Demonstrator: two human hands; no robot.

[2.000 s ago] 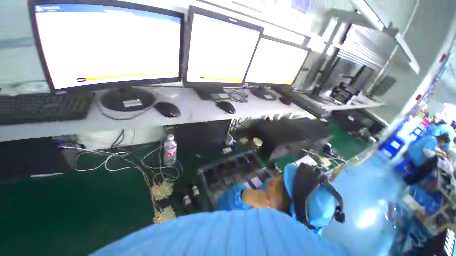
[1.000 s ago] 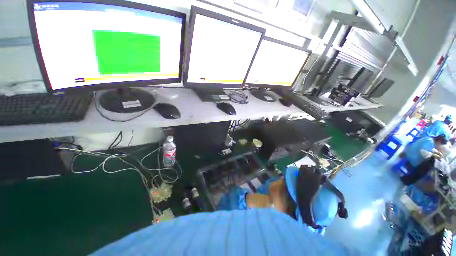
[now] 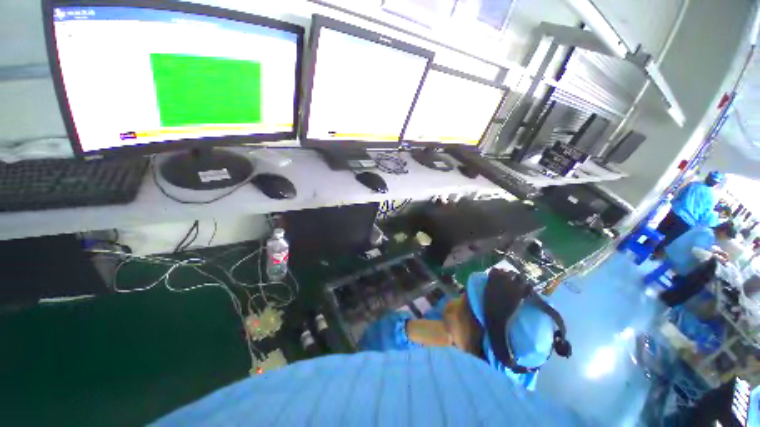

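Neither of my hands is in the picture; blue striped cloth fills the bottom edge. Nearest in front is a phone tray (image 3: 332, 302) with dark phones in its pockets, on the green mat (image 3: 125, 334). A person with a blue cap and black head strap (image 3: 533, 334) leans beside the tray, and that person's blue sleeve and arm cover its near part. Two short black cylindrical devices with pale tops (image 3: 315, 331) stand left of the tray. Two small pale boards with red lights (image 3: 265, 322) lie further left, joined to cables.
A clear bottle (image 3: 277, 254) stands behind the boards among white cables (image 3: 187, 265). Monitors (image 3: 367, 83), a black keyboard (image 3: 71, 181) and black mice (image 3: 275, 186) stand on the shelf above. A black computer case (image 3: 479, 233) is behind the tray. Other workers (image 3: 692, 204) are at far right.
A green block has appeared on the left monitor since the earliest frame. The view has shifted slightly, and more of a standing worker shows at far right.
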